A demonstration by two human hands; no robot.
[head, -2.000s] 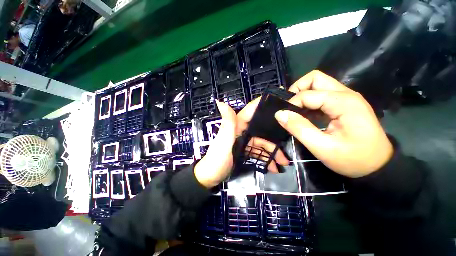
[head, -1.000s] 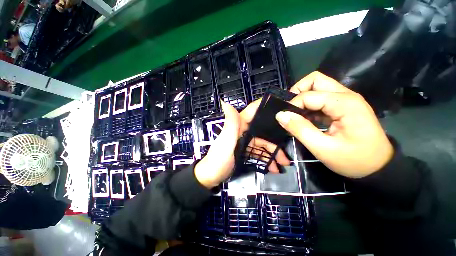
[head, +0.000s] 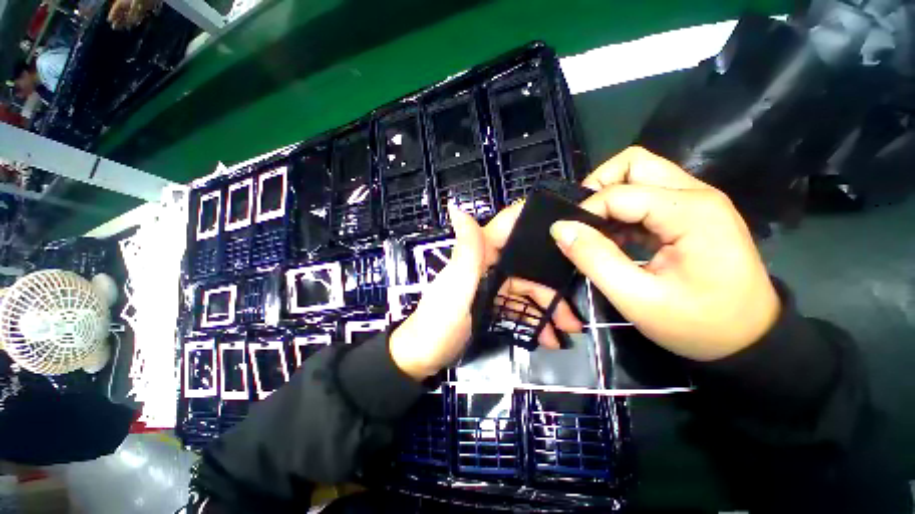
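A black grille housing (head: 518, 313) is held tilted above the tray, its open slots at the lower end. My left hand (head: 446, 296) holds it from the left and beneath, with fingertips showing under the slots. A plain black pad (head: 543, 239) lies over the housing's flat upper area. My right hand (head: 682, 256) has its thumb on the pad and its fingers at the housing's upper right edge. Whether the pad is fully down cannot be told. A die-cut sheet with white grid lines (head: 642, 358) lies on the tray under my hands.
The shiny parts tray (head: 550, 62) holds rows of housings, several with white frames (head: 315, 287). Crumpled black film (head: 722, 110) lies at upper right. White lattice strips (head: 150, 326) and a cream fan (head: 55, 321) are at left. A person's hand (head: 128, 12) shows at top left.
The right thumb has shifted very slightly up and left on the black pad. Both hands otherwise keep their hold on the housing. The person's hand at top left has moved slightly.
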